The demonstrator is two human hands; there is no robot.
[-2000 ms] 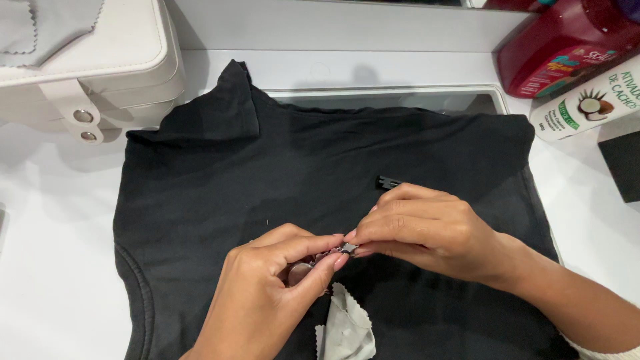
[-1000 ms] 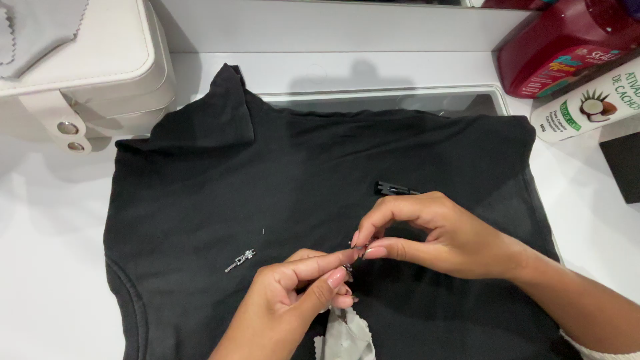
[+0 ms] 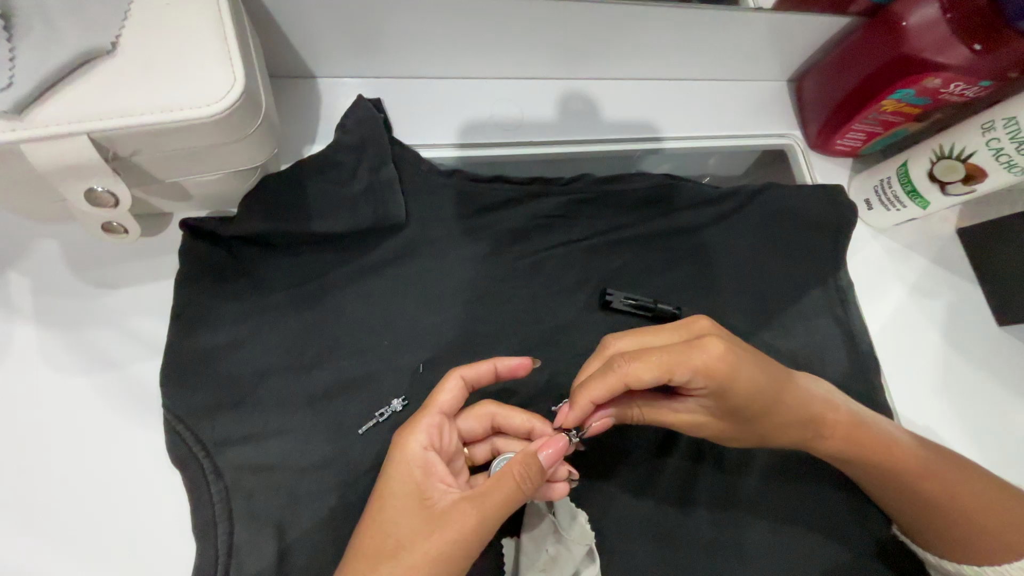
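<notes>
A small metal piece of jewelry, perhaps a watch with a link bracelet (image 3: 573, 436), is pinched between my left hand (image 3: 472, 464) and my right hand (image 3: 688, 384). A round silver part (image 3: 502, 462) shows behind my left thumb. My right thumb and forefinger grip the small metal end; fingers hide much of it. Left of my left hand, a short silver strip of links (image 3: 384, 414) lies on the black garment (image 3: 480, 264). A tiny thin pin (image 3: 421, 369) rests just above it. A black plastic tool (image 3: 640, 305) lies above my right hand. A grey cloth (image 3: 556, 540) with zigzag edges is below my hands.
A white case (image 3: 136, 96) with a snapped strap stands at upper left, a grey cloth (image 3: 68, 40) on top. At upper right are a dark red bottle (image 3: 904, 80) and a white bottle (image 3: 944, 160), with a black flat object (image 3: 996, 268) below. A glass-topped recess (image 3: 720, 160) shows behind the garment.
The strip of links lies uncovered on the garment since one second ago; two seconds ago it was not visible there. My left forefinger has lifted away from the pinched piece.
</notes>
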